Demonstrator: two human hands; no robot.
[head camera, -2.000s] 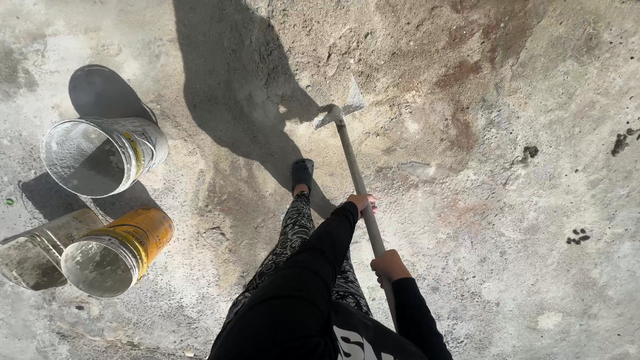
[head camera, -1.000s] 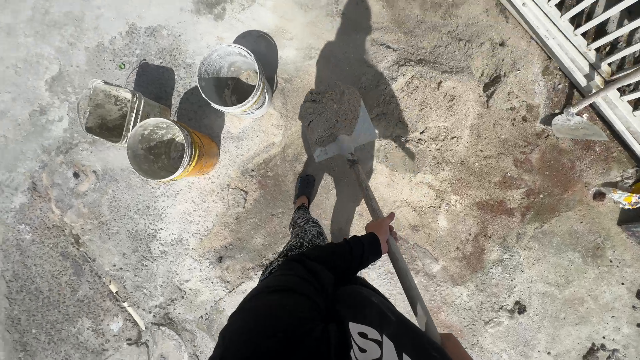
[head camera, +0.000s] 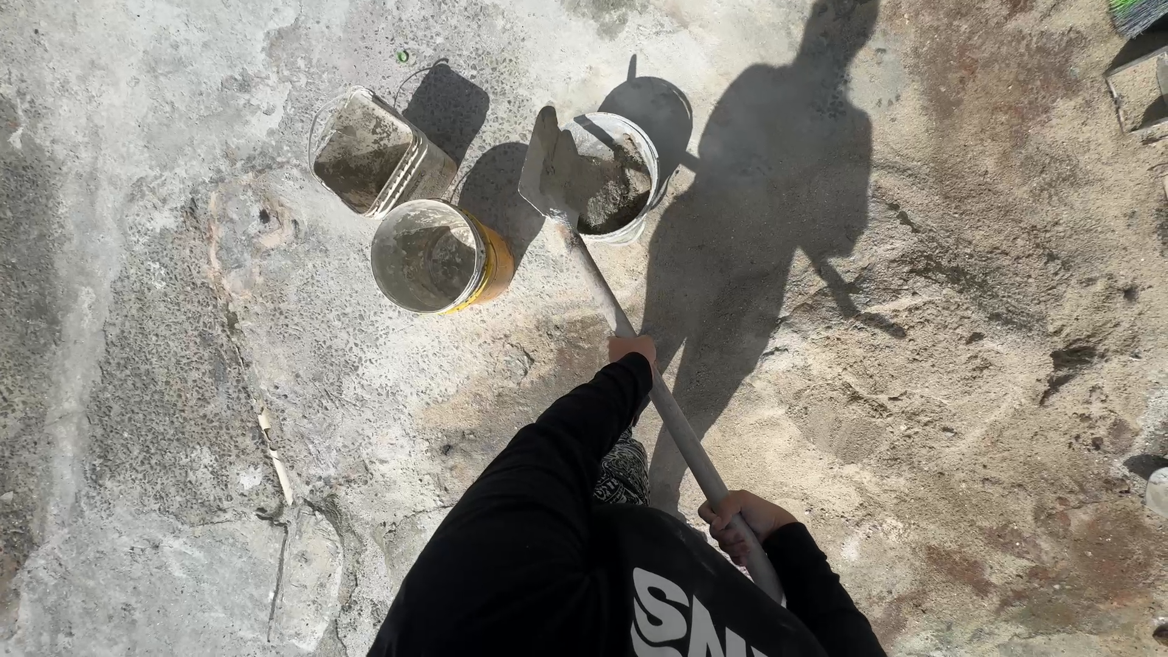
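My left hand (head camera: 632, 349) is closed around the middle of a shovel's long handle (head camera: 683, 424). Lower down, near my body, my right hand (head camera: 746, 526) grips the same handle. The shovel's metal blade (head camera: 550, 173) is tilted at the left rim of a white plastic bucket (head camera: 655, 169), partly over its mouth. Grey-brown sand or mortar mix (head camera: 613, 193) lies inside that bucket. Left of it stand a yellow bucket (head camera: 494, 265) and a squarish whitish bucket (head camera: 424, 169), both with dried residue on their inner walls.
Loose sand (head camera: 922, 401) spreads over the rough concrete floor (head camera: 164, 365) on the right. A green-bristled brush or broom (head camera: 1136, 14) and a box-like object (head camera: 1131, 91) are at the upper right edge. My shadow falls across the sand.
The shovel has swung left from the sand to the white bucket; its blade bore a heap a second ago, and mix now lies in the bucket. The view has shifted considerably.
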